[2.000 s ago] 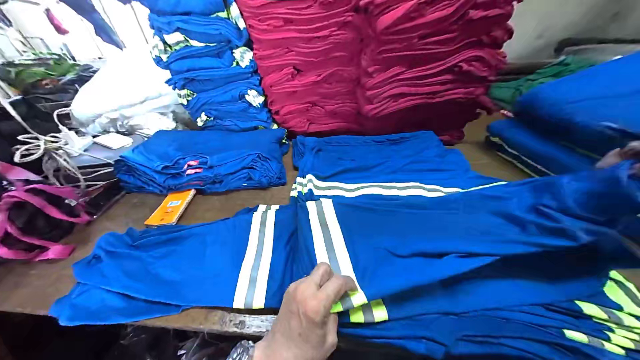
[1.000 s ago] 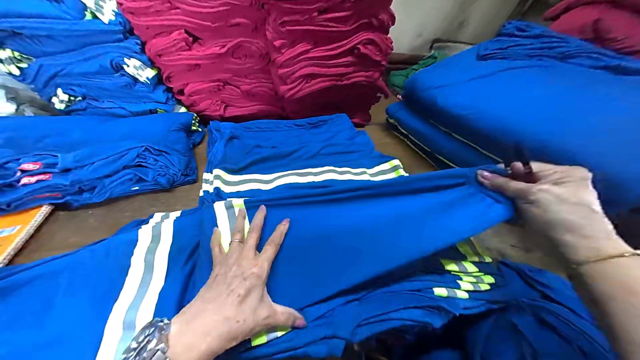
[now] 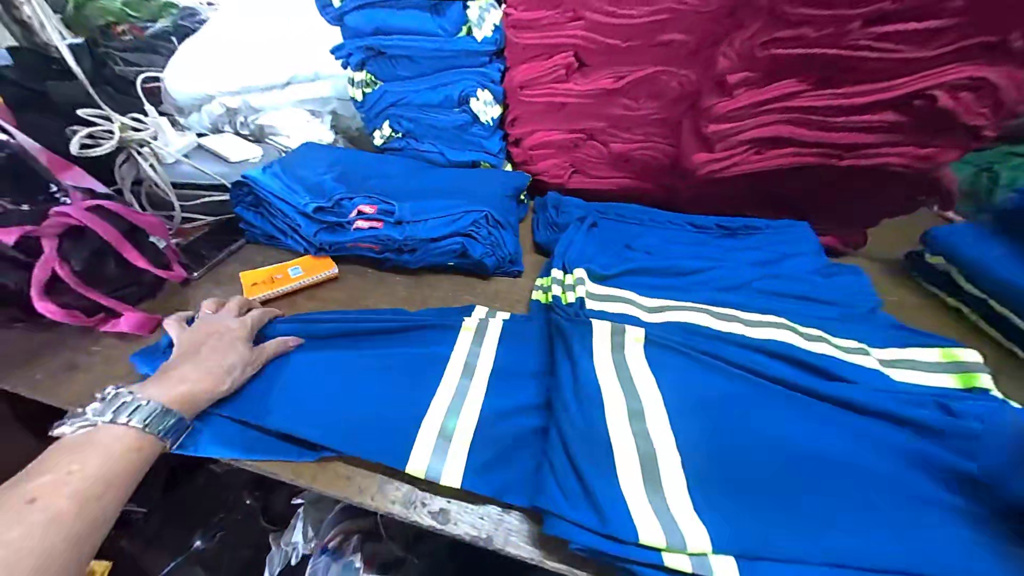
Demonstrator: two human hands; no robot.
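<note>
My left hand (image 3: pixel 220 352), with a metal wristwatch (image 3: pixel 128 412) on the wrist, rests on the left end of a blue garment (image 3: pixel 352 376), fingers spread and pressed on the cloth. White and grey reflective bands (image 3: pixel 456 400) cross the garment. It lies across the table and runs to the right edge of the view. Behind it, more blue cloth with a reflective band (image 3: pixel 720 320) lies flat, its edge tipped with yellow-green. My right hand is out of view.
A folded blue garment pile (image 3: pixel 384 200) and an orange spiral notebook (image 3: pixel 288 276) lie behind my left hand. Stacks of blue garments (image 3: pixel 432 96) and dark red garments (image 3: pixel 720 104) stand at the back. Cables (image 3: pixel 120 136) and a pink-strapped bag (image 3: pixel 72 240) are at left.
My left hand has moved from beside the reflective bands to the garment's left end. My right hand, on the cloth a second ago, has left the view. The view has swung left.
</note>
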